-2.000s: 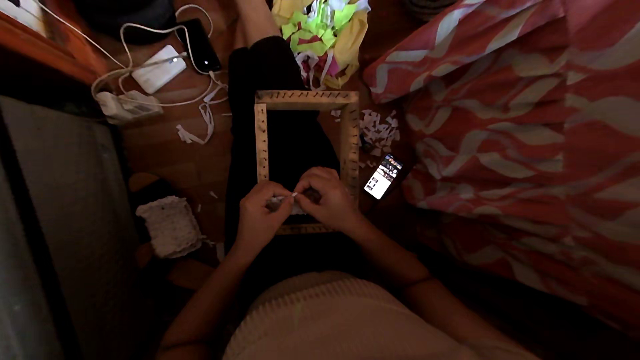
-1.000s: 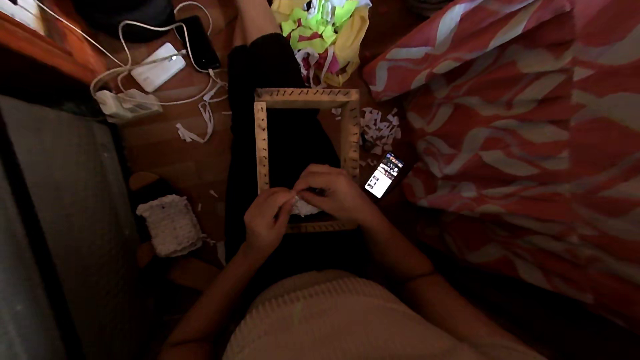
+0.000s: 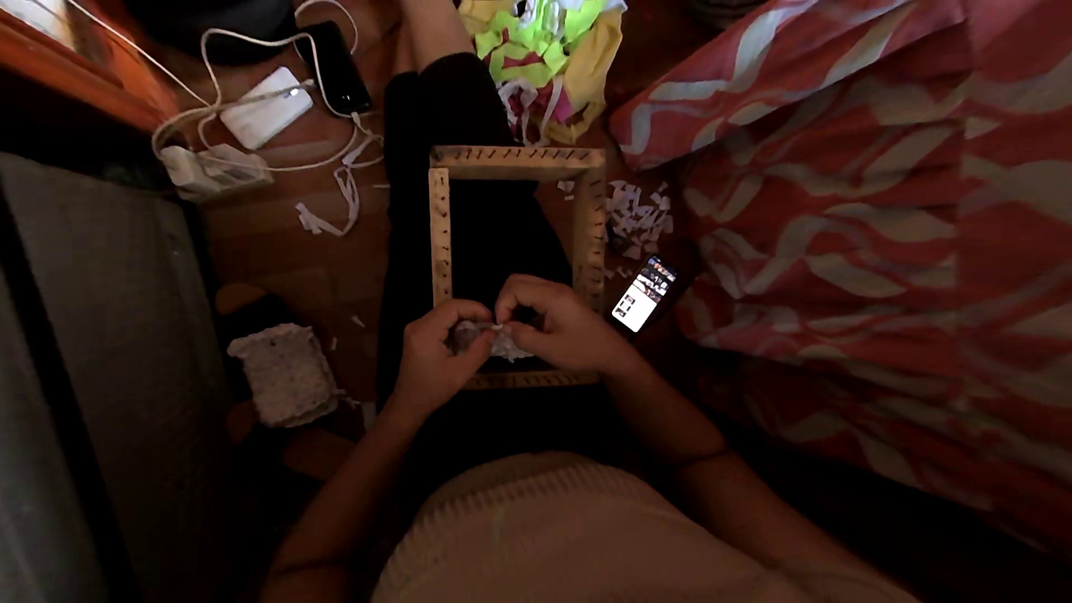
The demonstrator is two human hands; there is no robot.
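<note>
A rectangular wooden frame loom with rows of nails along its sides lies over my dark-trousered legs. Above its near end, my left hand pinches a small bundle of whitish fabric strip between thumb and fingers. My right hand grips the same whitish material from the other side, its fingertips almost touching those of the left. How the strip is looped or knotted is too small to tell. A square whitish woven piece lies to the left of my left hand, apart from the loom.
Right of the loom are white scraps and a lit phone. Colourful fabric strips lie beyond it. A dark phone, a white power bank, cables and a power strip are at upper left. A patterned red cloth hangs at right.
Both hands stay near the loom's near end, on the whitish material. The fingers have shifted, and my right hand has moved slightly off the pose it had a second ago.
</note>
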